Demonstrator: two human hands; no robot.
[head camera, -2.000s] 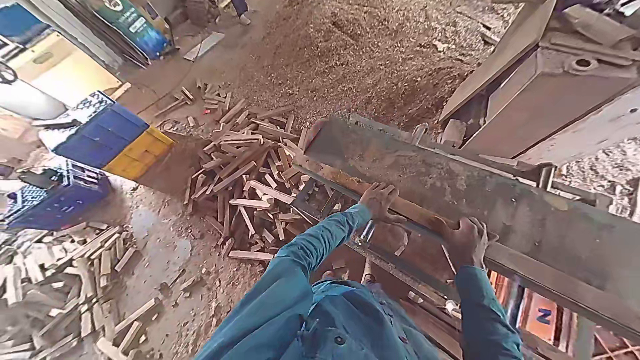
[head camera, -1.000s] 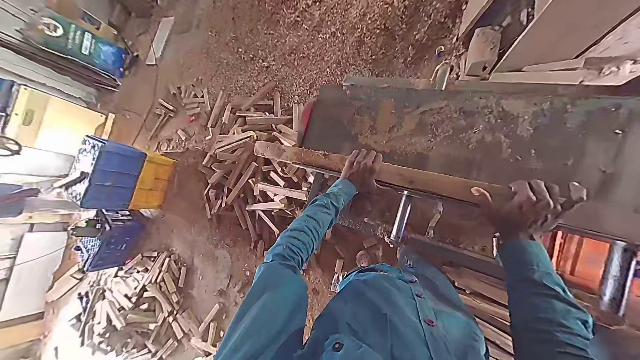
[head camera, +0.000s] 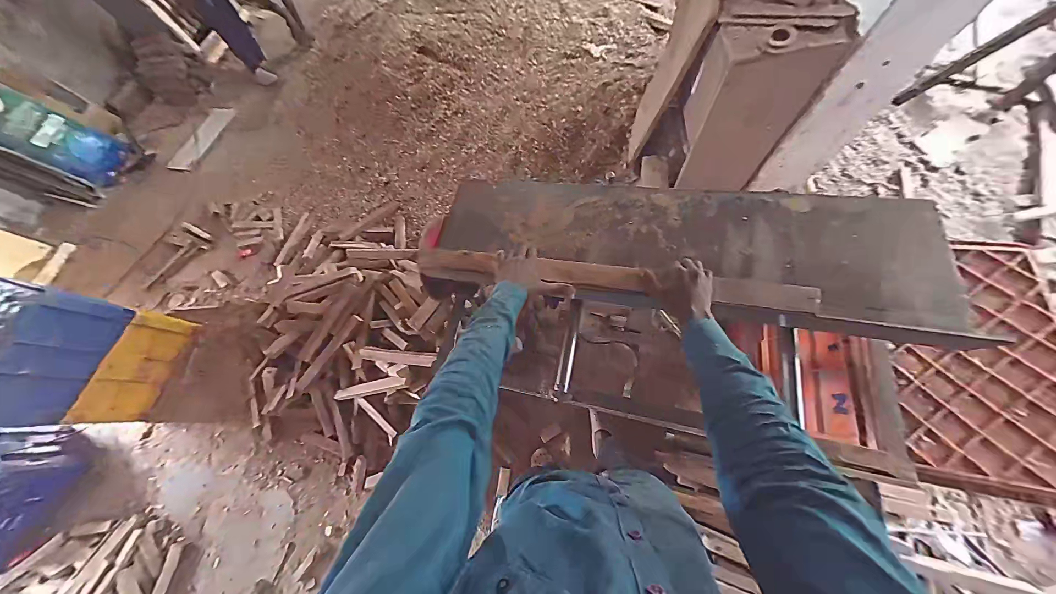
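Observation:
A long wooden board (head camera: 594, 275) lies along the near edge of a flat machine table (head camera: 792, 239), its left end near the table's left corner. My left hand (head camera: 518, 271) grips the board toward that end, fingers over its top. Farther right, my right hand (head camera: 690, 287) is closed around the board, with part of the wood running on beyond it. Both hands are partly blurred, and their undersides are hidden. Below the table edge a shiny metal rod (head camera: 568, 346) shows between my forearms.
Cut wood pieces (head camera: 330, 330) lie heaped left of the table, with wood shavings (head camera: 462, 91) behind. Blue and yellow crates (head camera: 132, 363) stand at left. A large metal housing (head camera: 742, 99) rises behind the table. A person's leg (head camera: 235, 33) shows at upper left.
The view has turned. My right hand, near the board's right end one second ago, is now farther from that end. My left hand stays on the board.

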